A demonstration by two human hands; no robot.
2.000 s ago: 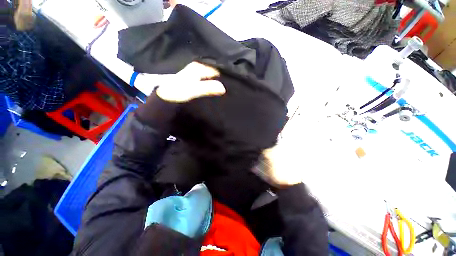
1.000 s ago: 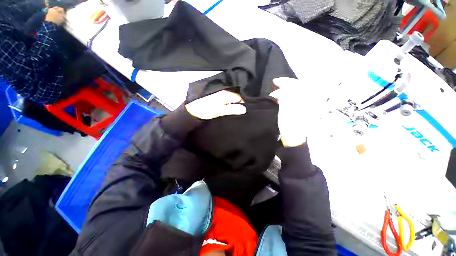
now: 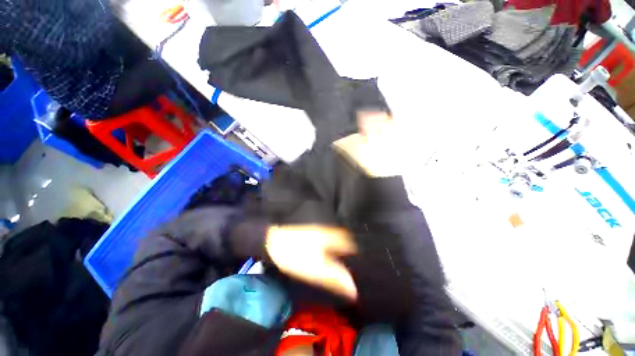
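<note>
A large black cloth piece (image 3: 278, 66) lies over the table's front edge and hangs into my lap. My left hand (image 3: 313, 257) is low over the cloth near my lap, blurred, with thumb and fingers apart; whether it grips cloth cannot be told. My right hand (image 3: 372, 144) is on the upper part of the cloth, blurred, its fingertips partly hard to see. The white sewing machine (image 3: 597, 201) with its blue stripe stands to the right, away from both hands.
Scissors with red and yellow handles (image 3: 558, 330) lie at the lower right. A blue crate (image 3: 150, 215) is at left below the table, with a red stool (image 3: 143, 132) behind it. A grey cloth pile (image 3: 519, 38) is at the back. A person in dark checked clothing (image 3: 59, 52) is at upper left.
My left hand has moved down toward my lap. My right hand has shifted slightly left over the cloth. The cloth is narrower and more bunched, and the view has shifted a little.
</note>
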